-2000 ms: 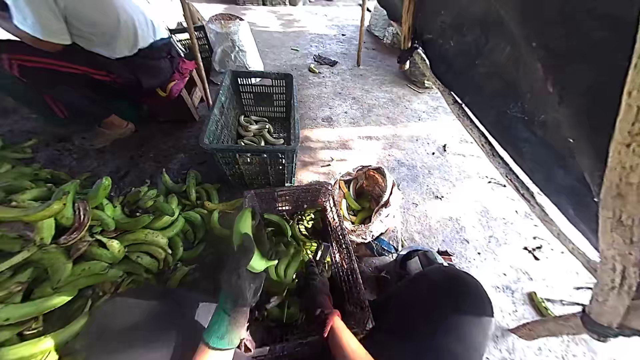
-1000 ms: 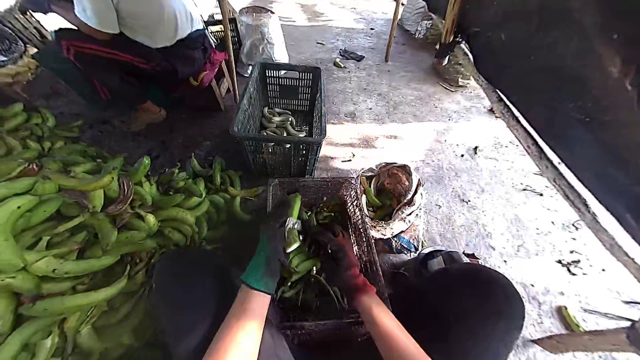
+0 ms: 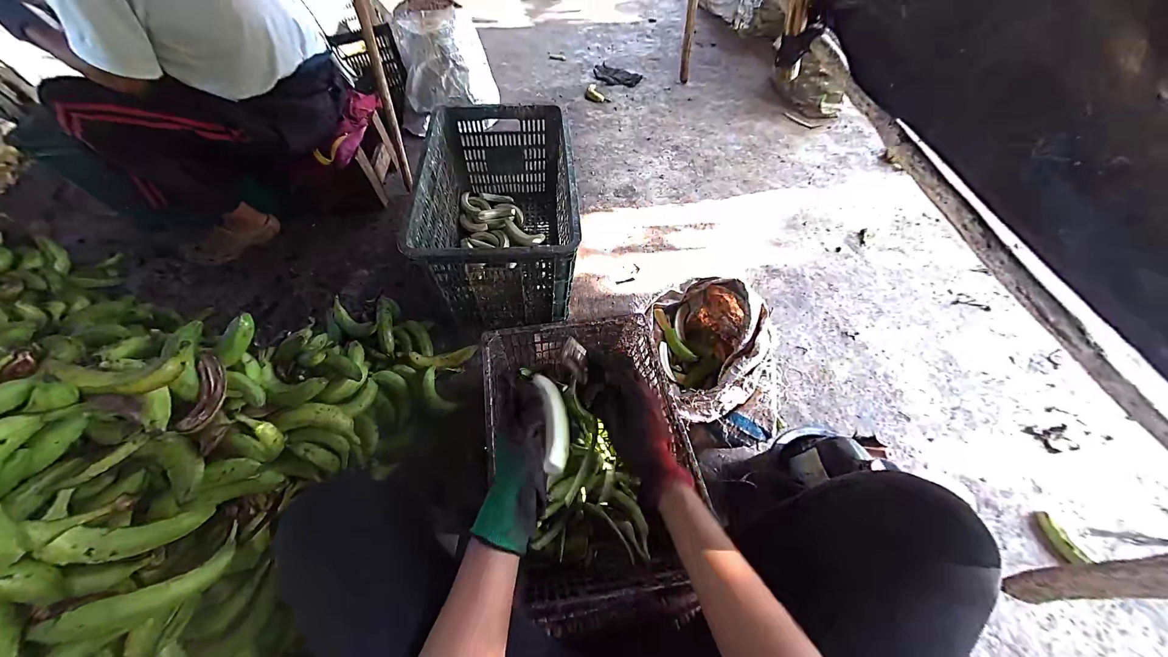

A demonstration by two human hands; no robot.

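My left hand [image 3: 518, 456], in a dark glove with a green cuff, grips a pale peeled plantain [image 3: 552, 424] over a dark plastic crate [image 3: 595, 336]. My right hand [image 3: 634, 424], in a dark and red glove, is closed around a small tool [image 3: 574, 359], perhaps a knife, just right of the plantain. Green peels [image 3: 589, 493] fill the crate beneath both hands. A big heap of green plantains [image 3: 137, 456] lies at the left. Beyond my hands, a green plastic crate [image 3: 493, 245] holds several peeled plantains [image 3: 497, 219].
An open sack [image 3: 716, 401] with peels stands right of the near crate. At the upper left a person [image 3: 201, 55] sits by a whitish sack [image 3: 447, 64]. A wooden pole [image 3: 381, 87] leans there. Dark sheeting [image 3: 1031, 119] borders the right; a wooden piece [image 3: 1086, 580] juts in below.
Two seconds ago my left hand held a green plantain; now a pale peeled one is in it. My right hand has risen from lower in the near crate to beside the left.
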